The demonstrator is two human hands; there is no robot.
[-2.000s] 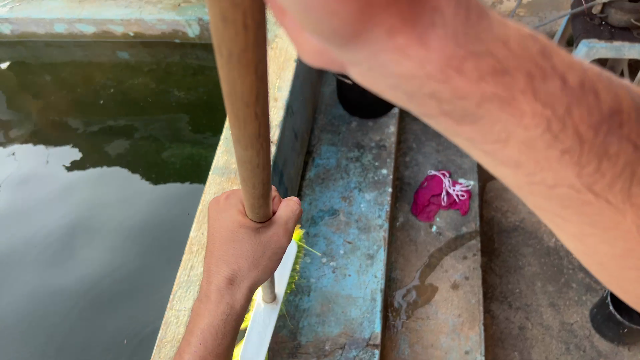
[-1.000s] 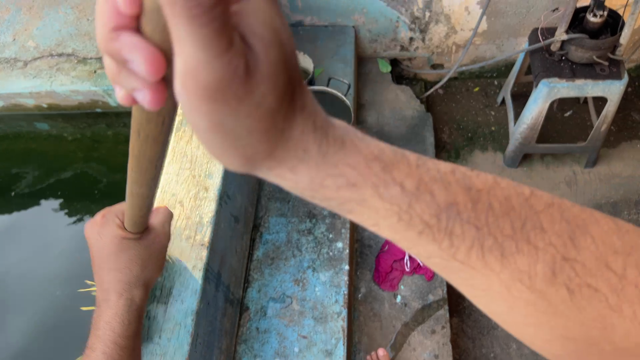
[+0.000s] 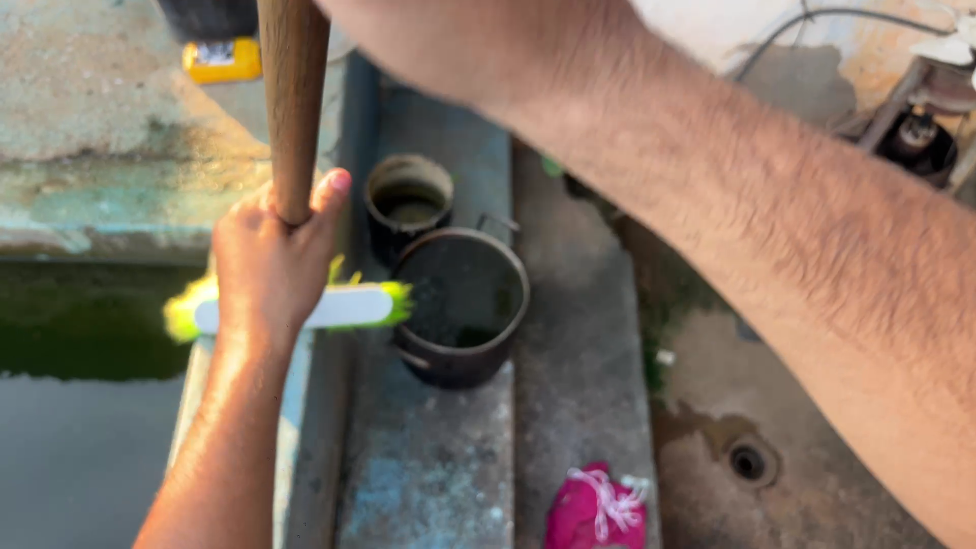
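Note:
My left hand (image 3: 271, 263) is closed around the lower part of a thick wooden broom handle (image 3: 293, 107). Below that hand shows the broom's white head (image 3: 351, 305) with yellow-green bristles, over the tank's edge and beside a dark pot. My right hand (image 3: 427, 30) is at the top of the view near the handle's upper part; its fingers are cut off by the frame, so its hold is hidden. The right forearm crosses the view to the lower right.
Green water (image 3: 91, 457) fills the walled tank at left. A dark metal pot (image 3: 461, 366) and a smaller container (image 3: 408, 171), both with liquid, stand on the ledge. A yellow object (image 3: 221, 61), magenta cloth with white cord (image 3: 595, 511) and floor drain (image 3: 751, 461) are around.
The view has swung toward the pot and the tank's far corner. The broom head, out of sight a second ago, shows below my left hand, which still grips the handle.

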